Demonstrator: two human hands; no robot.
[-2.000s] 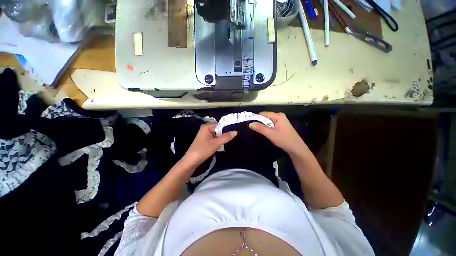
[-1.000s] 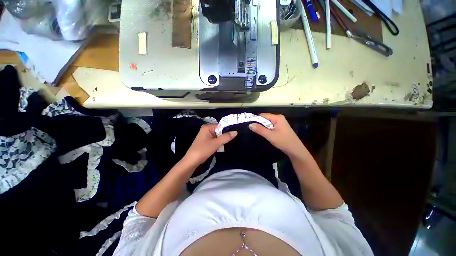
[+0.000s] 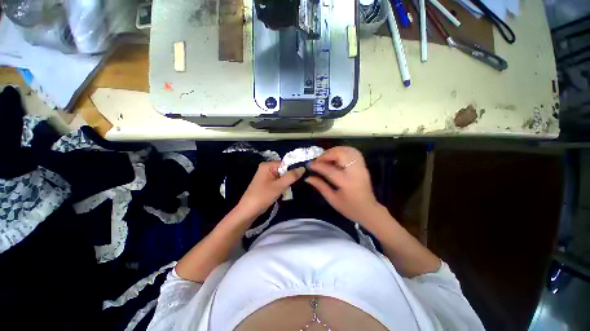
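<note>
A black garment piece (image 3: pixel 301 197) lies over my lap, with white lace trim (image 3: pixel 301 155) along its upper edge just below the table's front edge. My left hand (image 3: pixel 264 185) pinches the trimmed edge at its left end. My right hand (image 3: pixel 344 181) has its thumb and fingers close together on the edge near the middle of the trim, its back partly turned up. The fingers hide the right part of the lace.
The sewing machine bed (image 3: pixel 200 84) stands on the cream table (image 3: pixel 414 116) ahead. Pens (image 3: pixel 400 58) and a dark-handled metal tool (image 3: pixel 479 52) lie right. Black pieces with white lace (image 3: pixel 29 207) are heaped left. A clear plastic bag (image 3: pixel 90 26) sits upper left.
My right hand has moved left along the trim and turned, now covering part of the lace. My left hand has stayed almost in place.
</note>
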